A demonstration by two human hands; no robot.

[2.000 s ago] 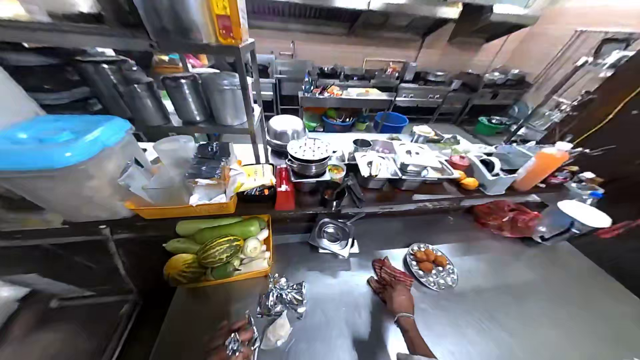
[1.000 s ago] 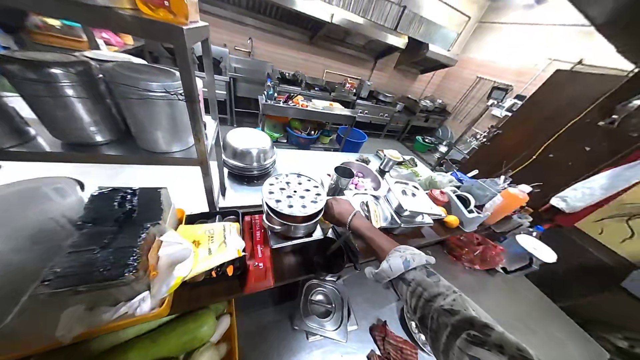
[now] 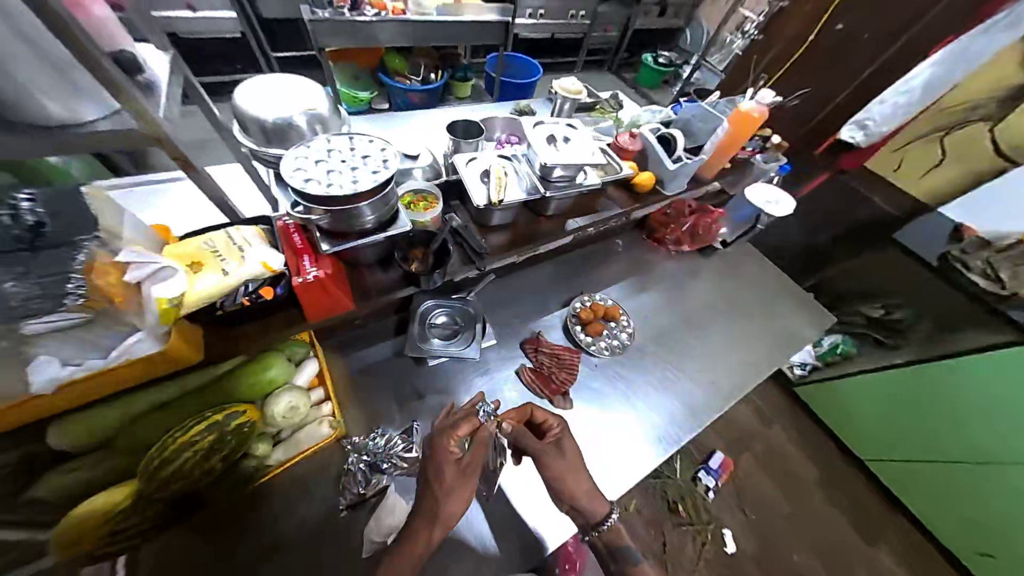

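Over the steel table, my left hand grips a small piece of aluminium foil between thumb and fingers. My right hand pinches at the same foil from the other side; a foil strip hangs between the hands. Crumpled foil lies left of my left hand, with a white piece below it. Beyond my hands lies a striped dark red cloth. Right of it, a round dimpled metal plate holds several brown fried balls. A lidded steel container stands behind.
A yellow crate of gourds and radishes stands at left. Along the raised shelf are a steel pot with a perforated-looking top, a red box, steel trays and an orange bottle. A red plastic bag lies at its right end.
My right hand, at the pot on the shelf one second ago, is back over the table beside my left hand, with both on the foil. The view has swung down.
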